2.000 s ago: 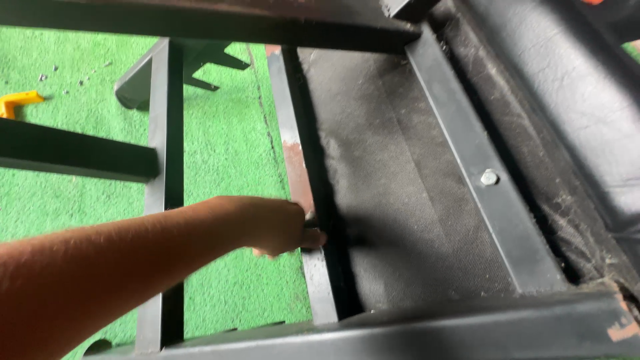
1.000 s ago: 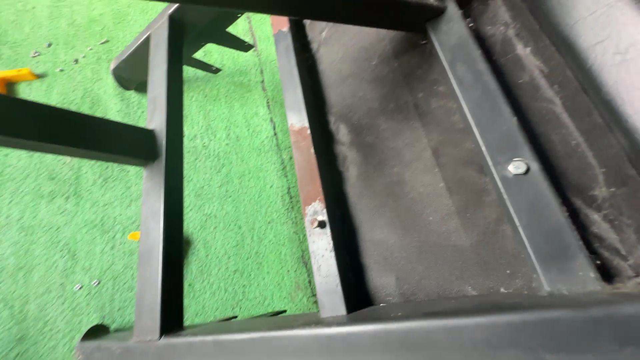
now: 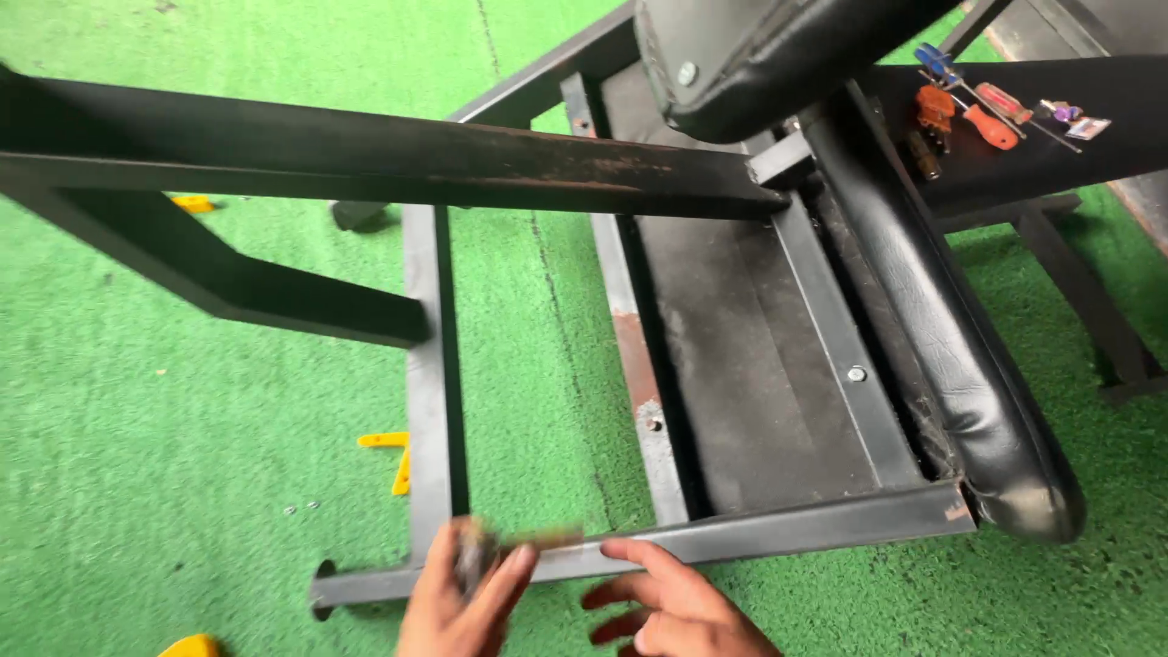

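A black metal frame (image 3: 748, 538) with a dark padded panel (image 3: 748, 356) and a black upholstered pad (image 3: 931, 319) fills the middle of the view. At the bottom, my left hand (image 3: 461, 593) is closed around a small, motion-blurred object (image 3: 479, 557) whose kind I cannot tell. To its right, my right hand (image 3: 675, 607) has its fingers spread and nothing in it, near the frame's lower bar. One bolt (image 3: 654, 424) sits in the crossbar with the worn reddish patch; a hex bolt head (image 3: 856, 374) shows on the bar to the right.
Screwdrivers (image 3: 990, 126), an orange bit holder (image 3: 935, 109) and other small items lie on a black bench pad (image 3: 1095, 91) at upper right. Yellow plastic pieces (image 3: 400, 456) and small metal parts (image 3: 301, 506) lie on the green turf. A long beam (image 3: 365, 151) crosses above the frame.
My hand was at the worn crossbar two seconds ago and was out of view one second ago. Both hands now show at the bottom. The view takes in more of the surroundings.
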